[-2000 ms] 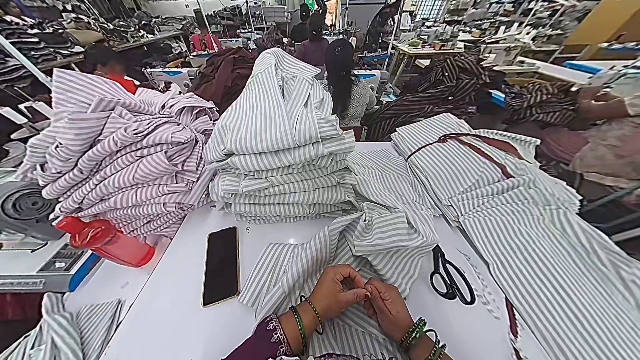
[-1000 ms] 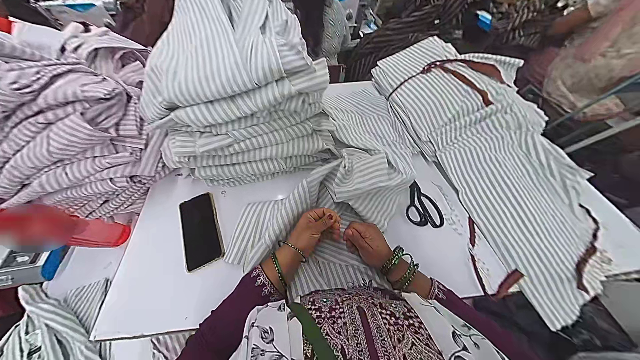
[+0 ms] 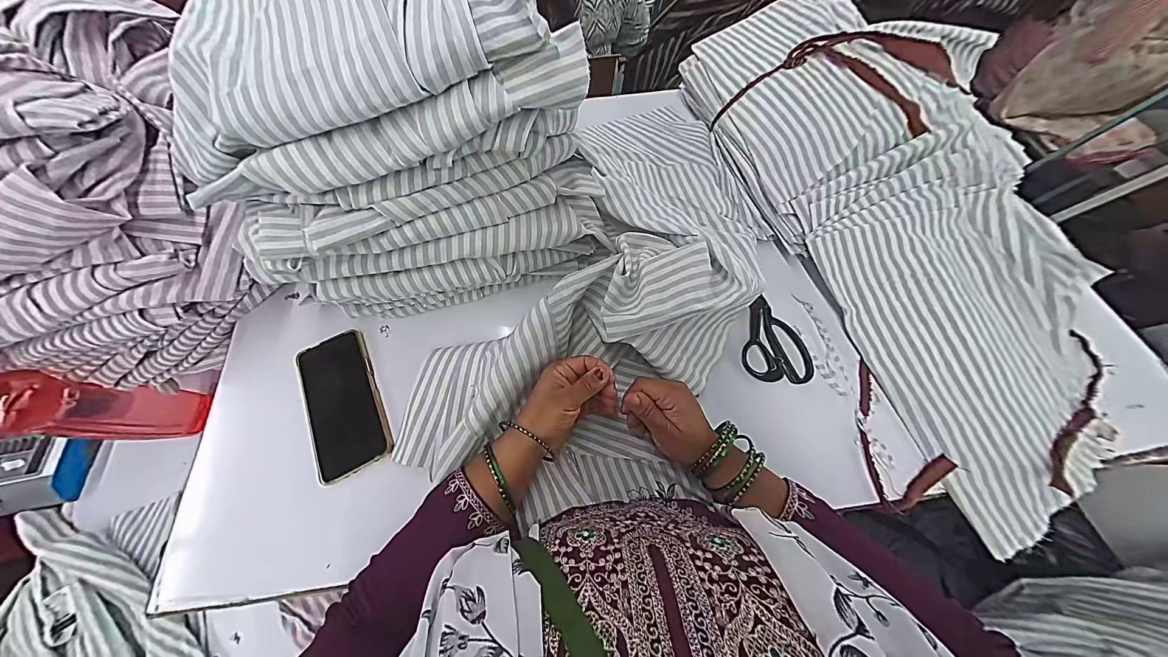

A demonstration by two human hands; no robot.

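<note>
Close together over a grey-and-white striped garment (image 3: 675, 283), my left hand (image 3: 575, 392) and my right hand (image 3: 662, 415) have their fingertips pinched. Whatever lies between the fingertips is too small to make out. The garment spreads under both hands on the white table (image 3: 265, 511). A pair of black-handled scissors (image 3: 776, 347) lies to the right of my right hand, its blades not visible. To the left of my left hand, a smartphone (image 3: 344, 406) rests with its dark screen up.
Folded striped garments (image 3: 411, 182) are stacked behind my hands. A bundle of striped fabric (image 3: 922, 274) tied with a dark red strip covers the right side. Purple-striped cloth (image 3: 100, 210) is heaped at the left, above a red plastic object (image 3: 109, 406). More striped cloth (image 3: 100, 584) lies lower left.
The view has tilted down towards my lap and moved closer. My hands stay close together over the striped garment, with fingertips pinched throughout.
</note>
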